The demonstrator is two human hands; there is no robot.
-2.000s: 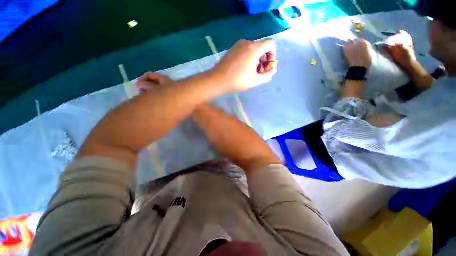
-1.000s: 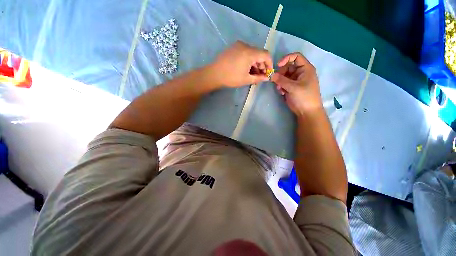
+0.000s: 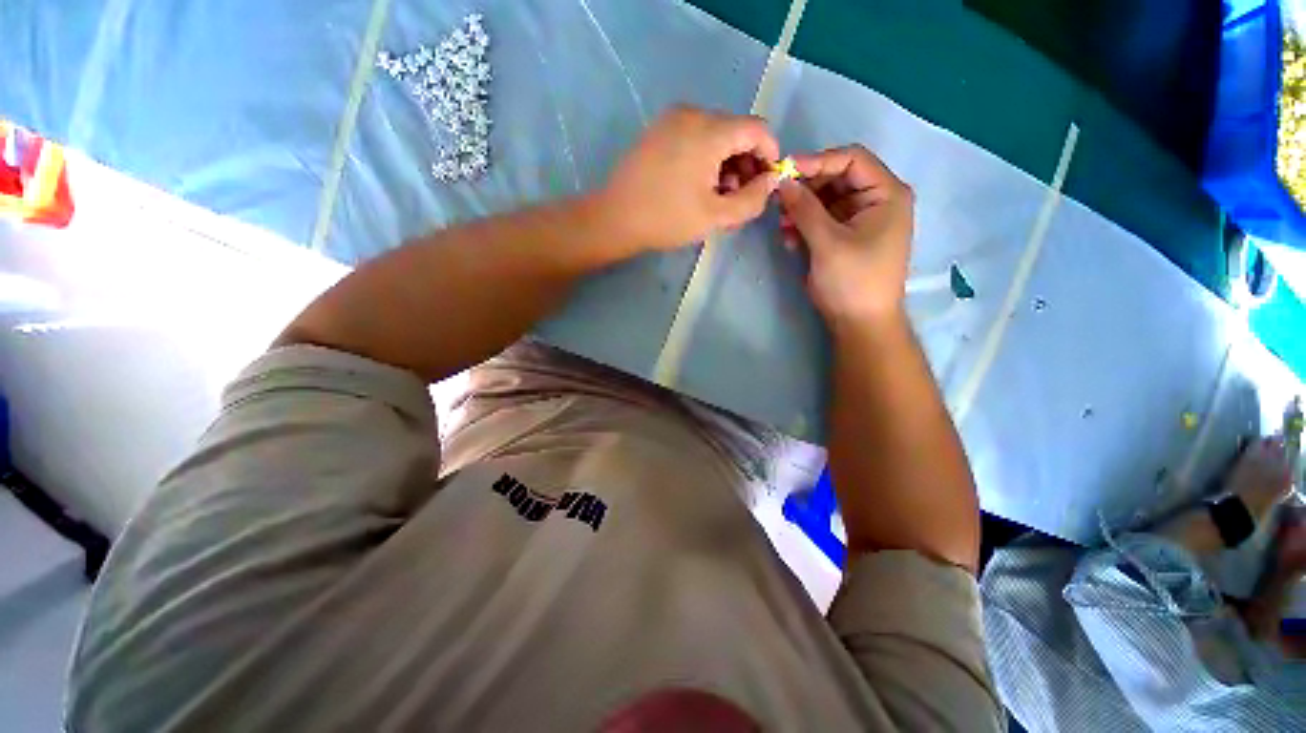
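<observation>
A small yellow part (image 3: 784,168) is pinched between the fingertips of both hands above the pale table cover (image 3: 573,308). A whitish bit shows on its right side, too small to make out. My left hand (image 3: 695,175) holds the part from the left, thumb and forefinger closed on it. My right hand (image 3: 854,229) holds it from the right with thumb and forefinger. A loose pile of small white parts (image 3: 456,103) lies on the cover, to the left of my left hand.
A dark green belt (image 3: 917,79) runs beyond the table edge. A blue bin (image 3: 1249,136) with yellow parts stands at the upper right. A green scrap (image 3: 961,282) and a yellow part (image 3: 1189,420) lie on the cover. A neighbour's hand (image 3: 1260,473) is at the right edge; something red-orange (image 3: 35,175) is far left.
Since the first frame my hands came together on the yellow part and the view swung left. Since one second ago they stay joined on it, and the neighbour's hand and dark watch have entered view.
</observation>
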